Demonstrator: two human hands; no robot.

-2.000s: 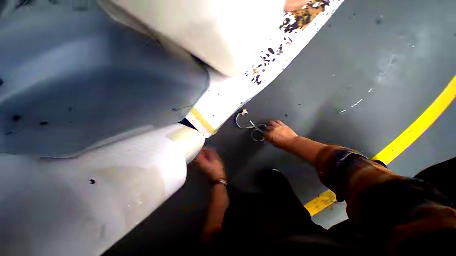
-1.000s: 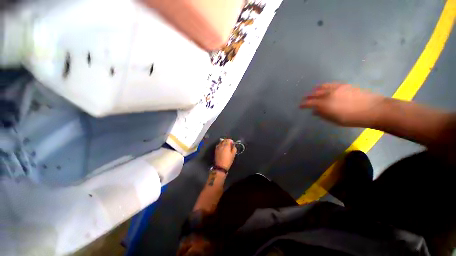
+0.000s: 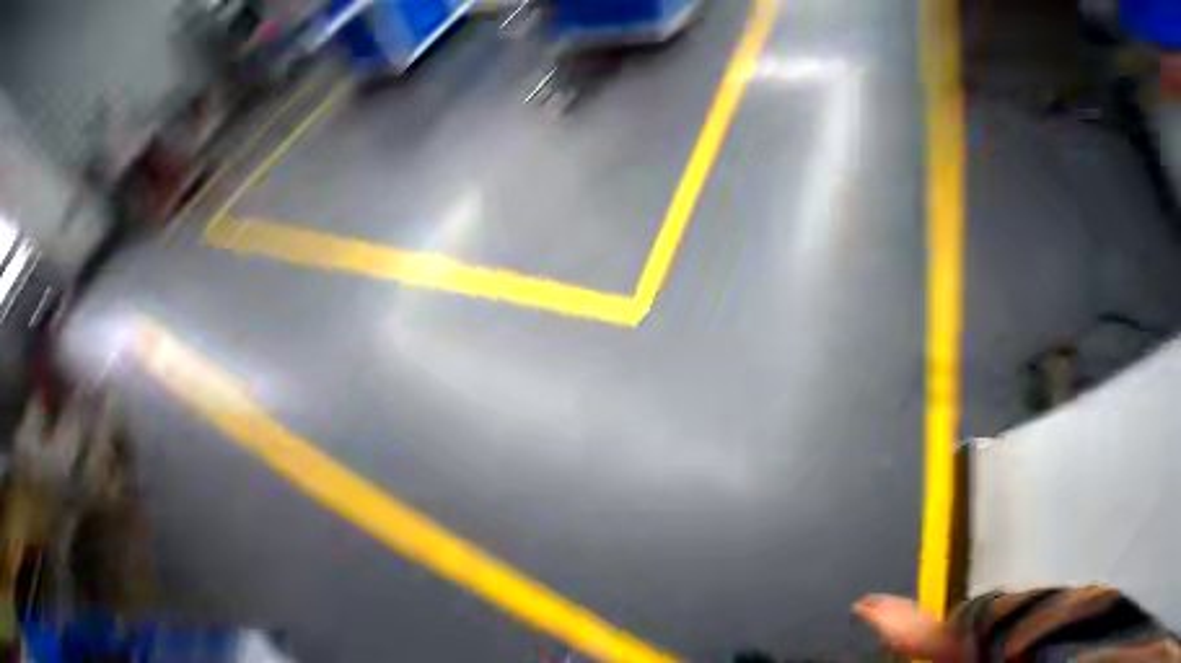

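My right hand (image 3: pixel 907 624) is at the bottom edge, right of centre, small, blurred and partly cut off. A striped brown sleeve (image 3: pixel 1068 627) covers the wrist. Whether the hand holds anything cannot be told. My left hand is out of the picture. Grey floor (image 3: pixel 557 415) with yellow lines (image 3: pixel 427 272) fills most of the view ahead.
A white panel (image 3: pixel 1088 479) stands at the right edge, beside a long yellow line. Blue containers (image 3: pixel 622 18) are at the top, with another blue thing (image 3: pixel 1153 18) at top right. Blurred clutter (image 3: pixel 65 505) lines the left side.
The view has swung from the sink and the floor beside it to open floor. My left hand, earlier low at a thin ring-shaped item, has left the picture. My right hand is now at the bottom edge.
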